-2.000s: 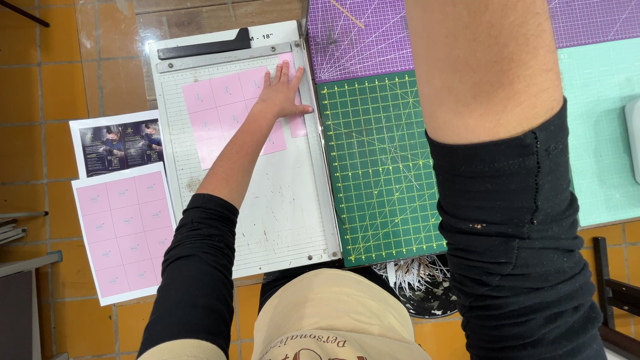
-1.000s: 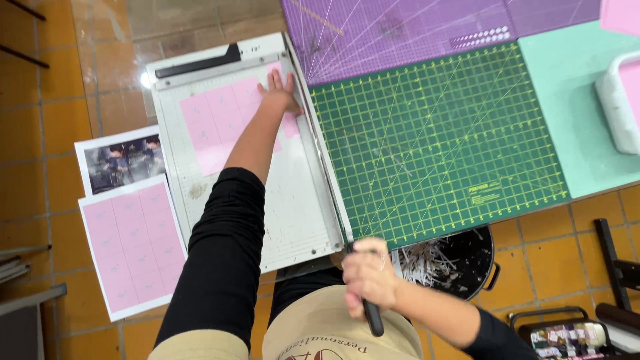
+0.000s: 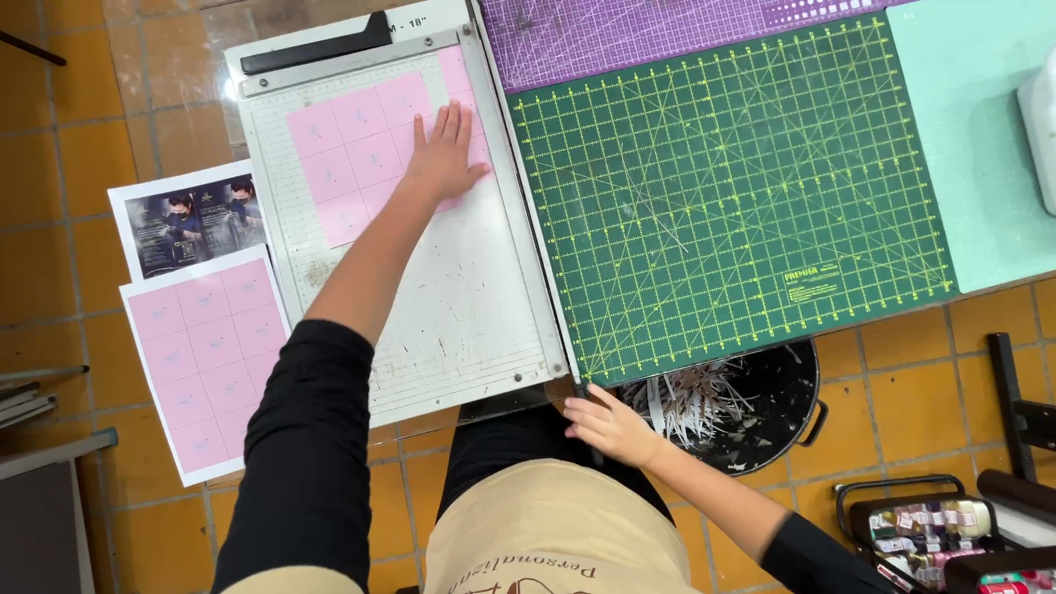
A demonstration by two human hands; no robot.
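My left hand [image 3: 446,157] lies flat with fingers spread on a pink printed sheet [image 3: 355,157], pressing it to the white bed of a guillotine paper cutter [image 3: 437,330]. A narrow pink strip [image 3: 454,74] lies beside the sheet, near the cutter's right edge, partly under that hand. My right hand [image 3: 610,425] is at the near right corner of the cutter, by the end of the dark blade handle [image 3: 584,394]; its fingers are extended, and whether they touch the handle is unclear. A black bar [image 3: 318,54] crosses the cutter's far end.
Left of the cutter lie a pink printed sheet [image 3: 210,363] and a dark photo print [image 3: 157,239]. A green cutting mat [image 3: 726,198] adjoins it, with purple [image 3: 627,41] and mint [image 3: 973,148] mats beyond. Below stands a black bin [image 3: 784,412] of paper shreds.
My right arm, raised across the view two seconds ago, came down to the blade handle and gripped it one second ago; now the fingers are extended. My left hand stays on the pink sheet.
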